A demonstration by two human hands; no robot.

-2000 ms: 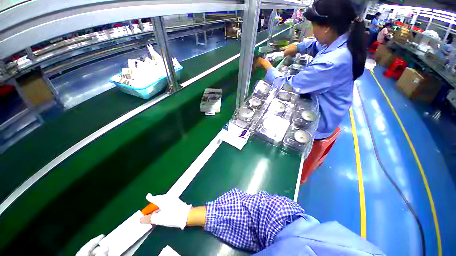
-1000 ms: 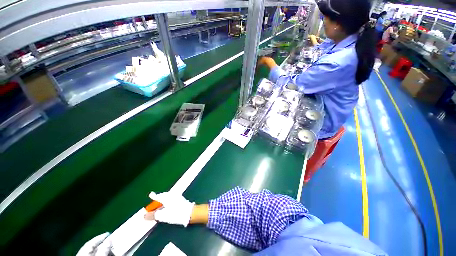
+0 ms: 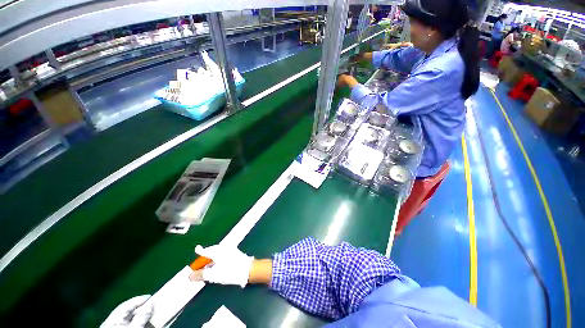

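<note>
A white insert (image 3: 173, 296) lies between my hands at the belt's pale edging. My right hand (image 3: 224, 264), in a white glove, grips its upper end; a small orange piece (image 3: 201, 263) shows at the thumb and fingers. My left hand (image 3: 131, 312), also gloved and cut off by the bottom edge, holds the lower end. A clear blister pack (image 3: 194, 192) with dark and white contents lies on the green belt above my hands. Another white sheet (image 3: 223, 318) lies on the green surface at the bottom edge.
Clear trays with round parts (image 3: 369, 144) sit at the right, beside a printed card (image 3: 312, 172). Another worker (image 3: 430, 90) reaches over the belt behind them. A metal post (image 3: 330, 70) stands at the belt. A light-blue bin (image 3: 200, 107) of white pieces is across it.
The blister pack has moved along the belt toward me, down and left in view. My hands keep hold of the white insert, and the view has shifted slightly. The other worker's arms have moved.
</note>
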